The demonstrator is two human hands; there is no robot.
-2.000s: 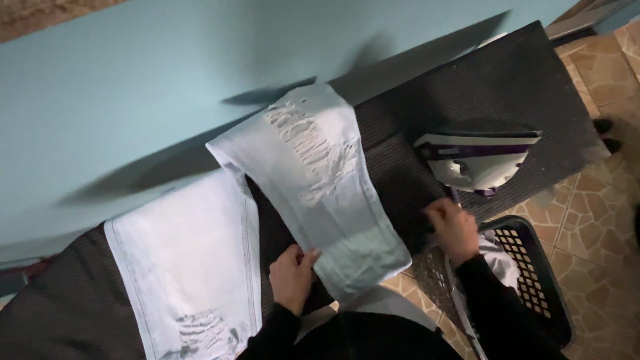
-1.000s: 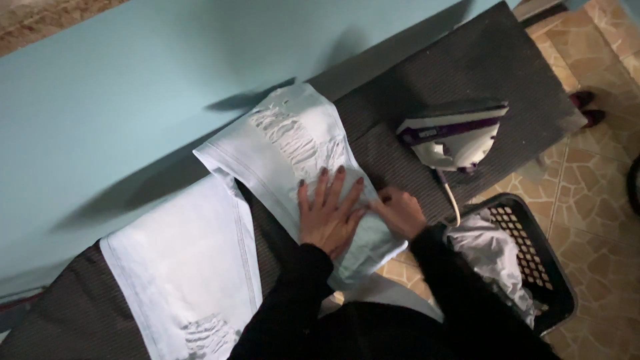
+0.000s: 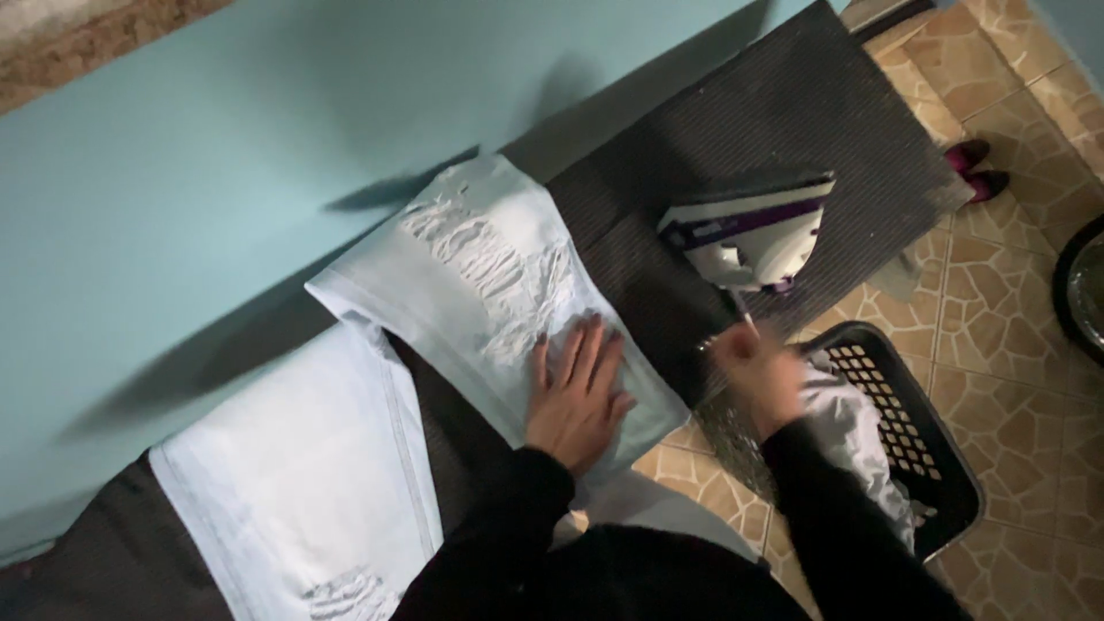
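Light blue ripped jeans point(image 3: 285, 440) lie across a dark ribbed cover, one leg folded out toward the wall, its distressed patch face up. My left hand point(image 3: 580, 392) rests flat on that leg near its lower end, fingers spread. My right hand point(image 3: 759, 371), blurred, is to the right of the jeans, just below a white and purple clothes iron point(image 3: 750, 233), close to the iron's cord. Whether its fingers hold the cord, I cannot tell. The iron lies on the cover, to the right of the jeans.
A black plastic laundry basket point(image 3: 949, 483) with pale crumpled cloth point(image 3: 849, 423) stands on the tiled floor at the right. A light blue wall point(image 3: 216, 155) runs along the far side. Dark red shoes point(image 3: 979, 172) and a round dark-rimmed object point(image 3: 1087, 289) are at the right.
My right hand has left the jeans and moved right, toward the iron's cord. My left hand, at the leg's edge two seconds ago, now lies flat on the fabric.
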